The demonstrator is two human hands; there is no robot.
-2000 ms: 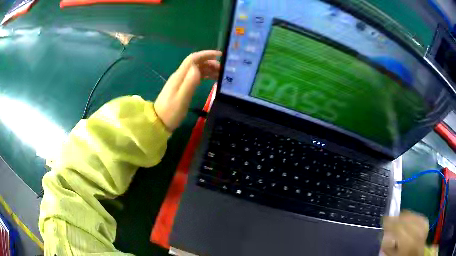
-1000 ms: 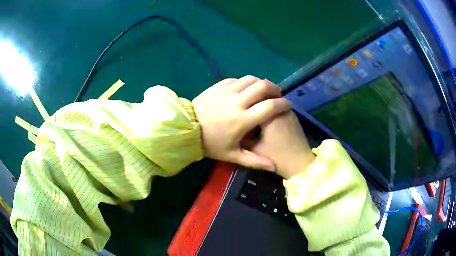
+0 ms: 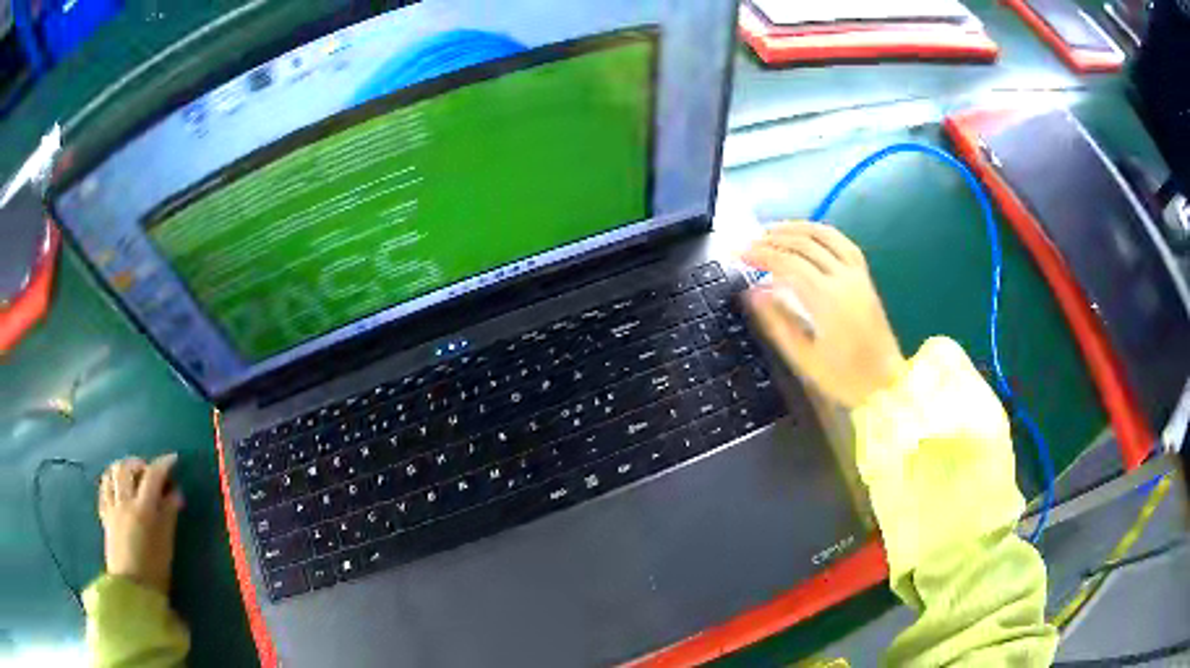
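Observation:
A dark grey laptop (image 3: 587, 535) lies open on a red pad (image 3: 770, 613). Its screen shows a green test window (image 3: 522, 157) with large pale text. My right hand (image 3: 829, 307) is at the laptop's right edge, beside the keyboard's upper right corner, where the blue network cable (image 3: 998, 281) leads. Its fingers are bent and slightly blurred; the cable's end is hidden by the hand. My left hand (image 3: 140, 516) is on the green mat left of the laptop, apart from it, small, fingers curled. Whether it holds anything does not show. A thin black cord (image 3: 46, 516) lies beside it.
Another dark laptop (image 3: 1103, 222) lies on a red pad at the right. More red pads (image 3: 874, 46) with flat items lie at the top right. Part of a red pad (image 3: 29, 307) shows at the left edge. A yellow strip (image 3: 1120, 548) is at the lower right.
My hands have moved apart from the laptop's left side. My right hand is now at its right edge, my left hand on the mat. The view has turned, showing the whole keyboard.

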